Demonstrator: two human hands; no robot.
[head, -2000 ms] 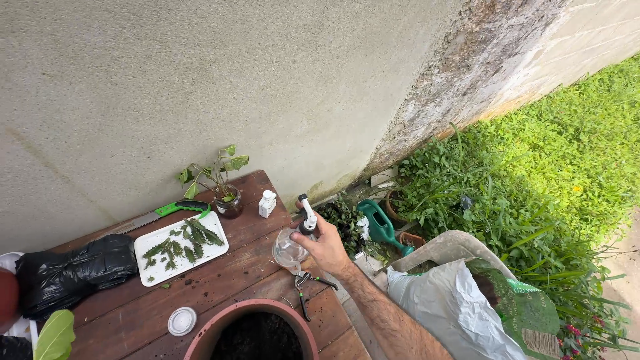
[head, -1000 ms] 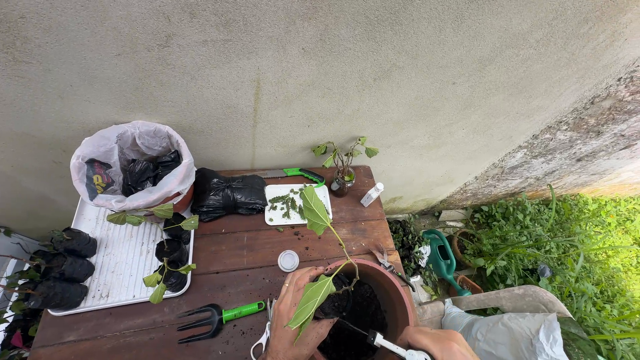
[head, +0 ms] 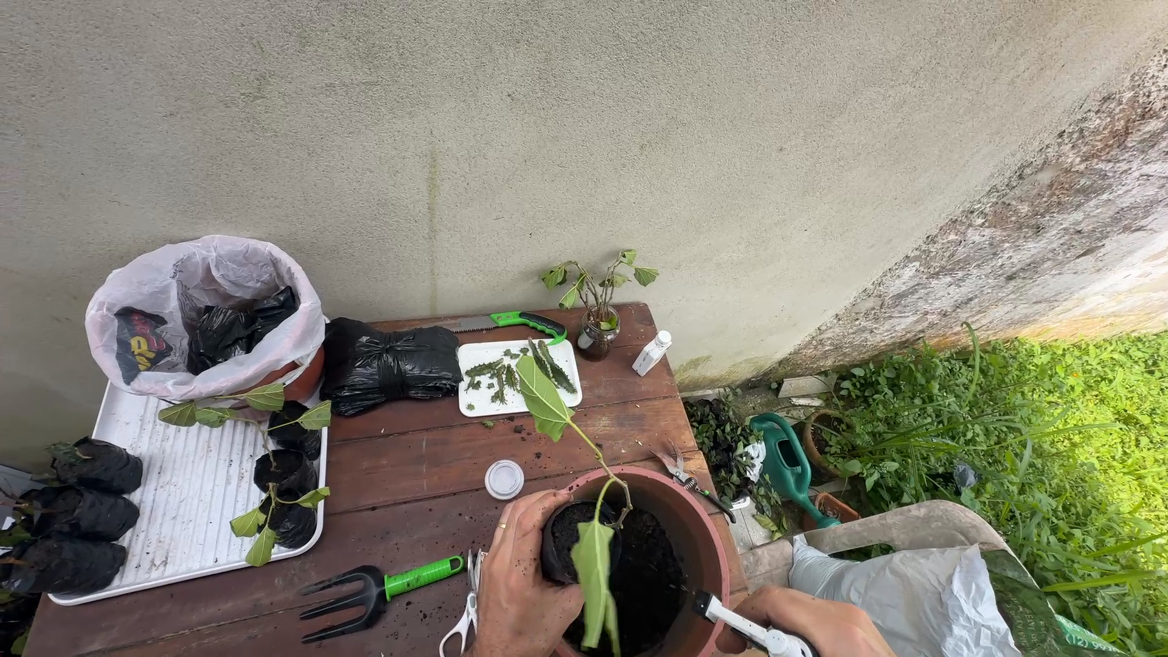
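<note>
My left hand [head: 529, 575] grips a black nursery bag of soil [head: 558, 545] over the left side of a terracotta-coloured pot [head: 716, 557]. A leafy cutting [head: 602, 456] stands in that bag, its large leaves drooping over the hand's right side. At the pot's right front, my right hand [head: 808, 616] is closed around a spray bottle's white trigger head [head: 753, 630], the black nozzle pointing left over the dark soil [head: 648, 584]. The bottle's body is out of view. White-handled scissors [head: 467, 611] lie beside my left hand.
A garden hand fork [head: 374, 593], round white lid [head: 504, 479], pruning shears [head: 689, 479], tray of small green cuttings [head: 520, 401], folding saw [head: 525, 321], jar of cuttings [head: 598, 338] and white bottle [head: 652, 353] rest on the wooden table. Left stand a ribbed white tray [head: 182, 511] and lined bucket [head: 210, 338].
The spray bottle, held away from the pot at first, is now over it. My left hand has come in holding the bagged cutting. The view has swung left.
</note>
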